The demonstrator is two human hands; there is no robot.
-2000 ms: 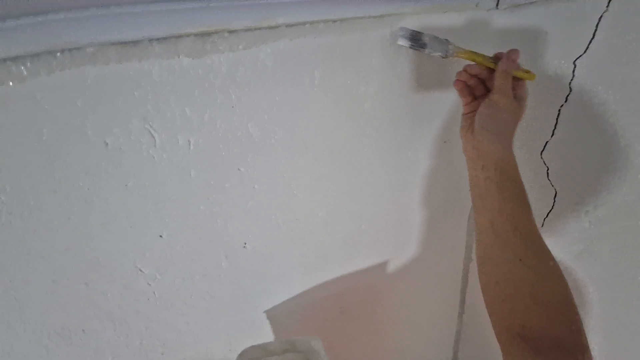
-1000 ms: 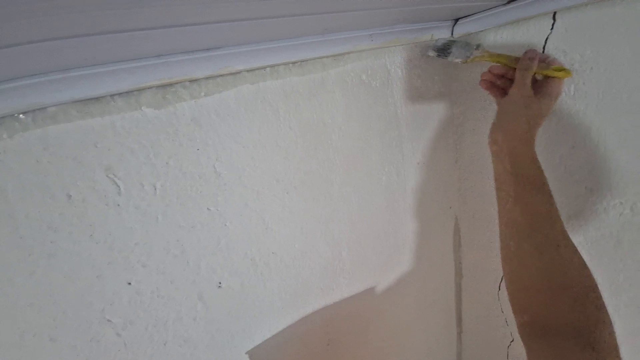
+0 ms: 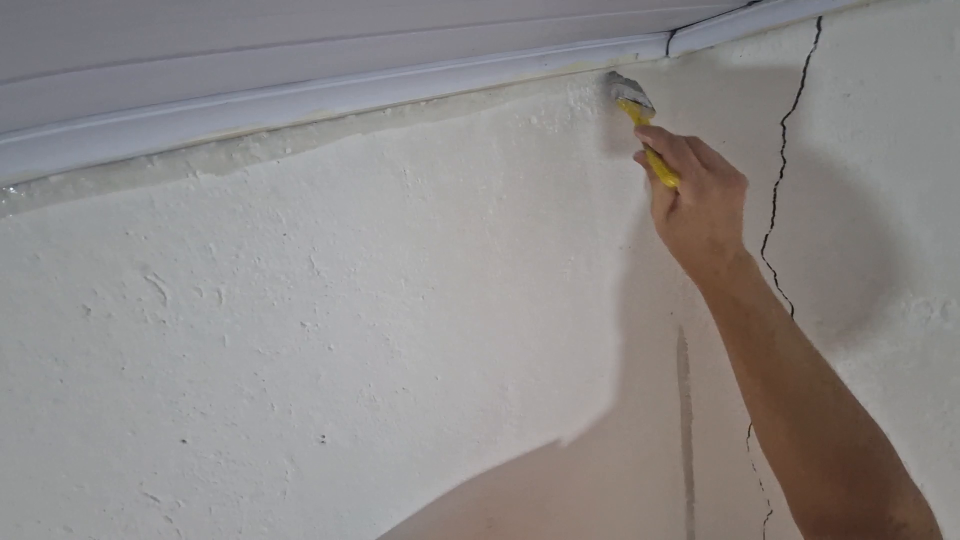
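My right hand [image 3: 697, 191] is raised at the upper right of the head view and grips the yellow handle of a paintbrush [image 3: 637, 109]. The brush's bristle end points up and left, against the top of a rough white wall [image 3: 337, 300], just under the white ceiling molding [image 3: 360, 82]. A greyish, wet-looking strip of coating [image 3: 225, 154] runs along the wall's upper edge, left of the brush. My left hand is not in view.
A long dark crack [image 3: 784, 135] runs down the wall right of my hand, and a finer crack [image 3: 757, 472] shows beside the forearm. A grey vertical streak [image 3: 685, 420] marks the wall near the corner. The molding has a dark joint [image 3: 669, 43]. Panelled ceiling [image 3: 300, 30] lies above.
The brush has turned from lying nearly level, bristles to the left, to pointing steeply upward. My right hand has changed its hold and now shows its back. The view has shifted.
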